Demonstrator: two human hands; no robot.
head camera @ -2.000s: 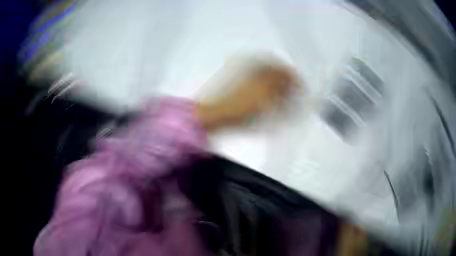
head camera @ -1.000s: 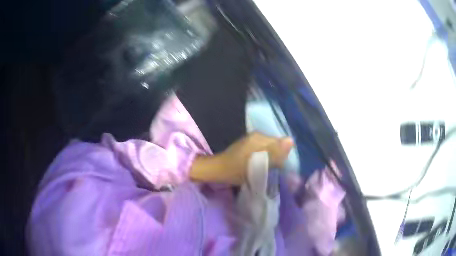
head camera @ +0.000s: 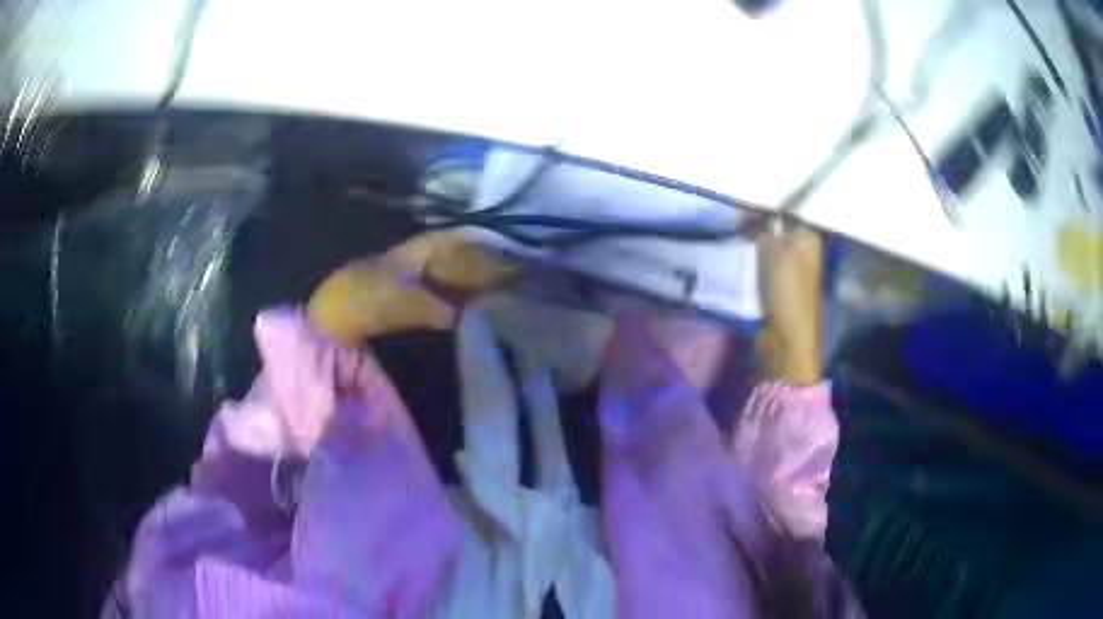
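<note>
The picture is blurred. A blue-edged clipboard with white paper (head camera: 720,272) lies low in front of my body, just below the table's near edge, with dark cords across it. My left hand (head camera: 411,284) is at the clipboard's left end, fingers bent; its grip is too blurred to tell. My right hand (head camera: 792,302) is at the clipboard's right end, its fingertips near the table edge; whether it grips the board cannot be told.
The white table (head camera: 484,73) spans the top. Dark cords (head camera: 853,133) cross it and its edge. Blurred dark items (head camera: 1010,145) and a yellow patch (head camera: 1079,254) are at the right. A blue surface (head camera: 992,369) is at lower right. Pale straps (head camera: 484,411) hang between my sleeves.
The view has swung so that the table spans the top. The clipboard's paper and my right hand now show clearly in front of me. My left hand is now at the clipboard's left end.
</note>
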